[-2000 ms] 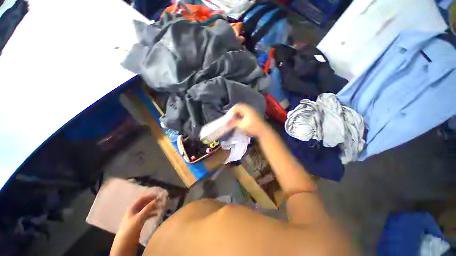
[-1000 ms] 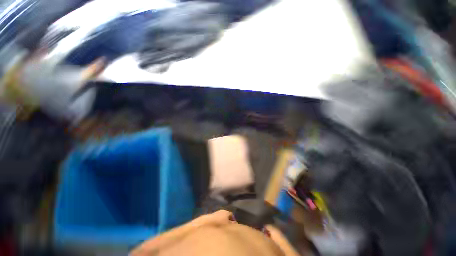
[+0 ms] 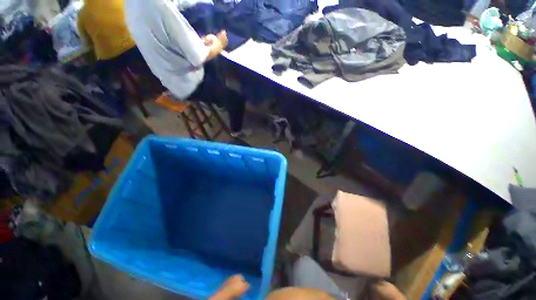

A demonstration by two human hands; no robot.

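Note:
A bright blue open plastic bin (image 3: 273,222) stands on the floor in front of me, left of centre, and its visible inside holds nothing. My left hand (image 3: 233,287) is at the bottom edge, over the bin's near rim; only its finger part shows, and its grip on the rim is unclear. My right hand (image 3: 385,291) is a small cut-off patch of skin at the bottom edge, just below the stool; its fingers cannot be made out. The stool (image 3: 361,234) has a pale pinkish padded top and stands right of the bin.
A long white table (image 3: 464,111) crosses the upper right, with a grey-brown garment (image 3: 358,44) and navy garments on it. A person in a light grey top (image 3: 170,47) stands by a wooden stool (image 3: 203,120). Dark garments (image 3: 53,117) and cardboard lie left; a wooden-edged box (image 3: 438,263) stands right.
The view has swung left, bringing the blue bin to the middle. The white thing my right hand held earlier no longer shows. My left hand has come to the bin's near rim.

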